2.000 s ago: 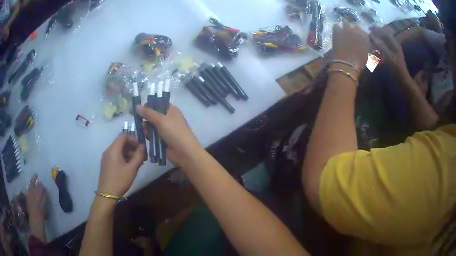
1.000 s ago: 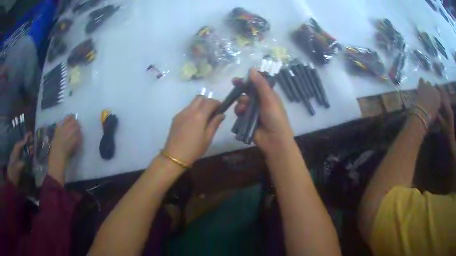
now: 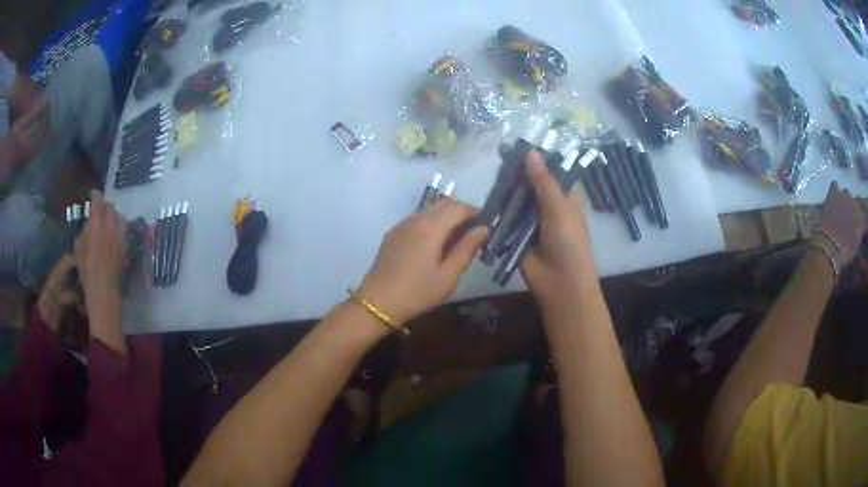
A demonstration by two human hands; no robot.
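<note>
My right hand (image 3: 560, 228) holds a fanned bunch of black rods with white ends (image 3: 514, 214) above the table's near edge, white ends pointing up and away. My left hand (image 3: 428, 252) is against the bunch's left side, thumb and forefinger pinching a rod near its lower end. Two more rods (image 3: 434, 193) show white tips just beyond my left knuckles; whether they lie on the table or are held is unclear. Several loose rods (image 3: 628, 185) lie fanned on the white table (image 3: 314, 209), right of my right hand.
Bagged cable sets (image 3: 652, 100) and pale yellow pieces (image 3: 412, 140) lie farther back. A small label (image 3: 346, 137) lies mid-table, a coiled cable (image 3: 247, 252) at left. Rod rows (image 3: 143, 147) lie near a person's maroon sleeves (image 3: 86, 399). A yellow-sleeved person (image 3: 799, 438) is at right.
The view has swung left, shifting the table contents rightward. The bunch in my right hand has tilted and fanned wider. The maroon-sleeved person's hands have moved, and a row of rods shows beside them.
</note>
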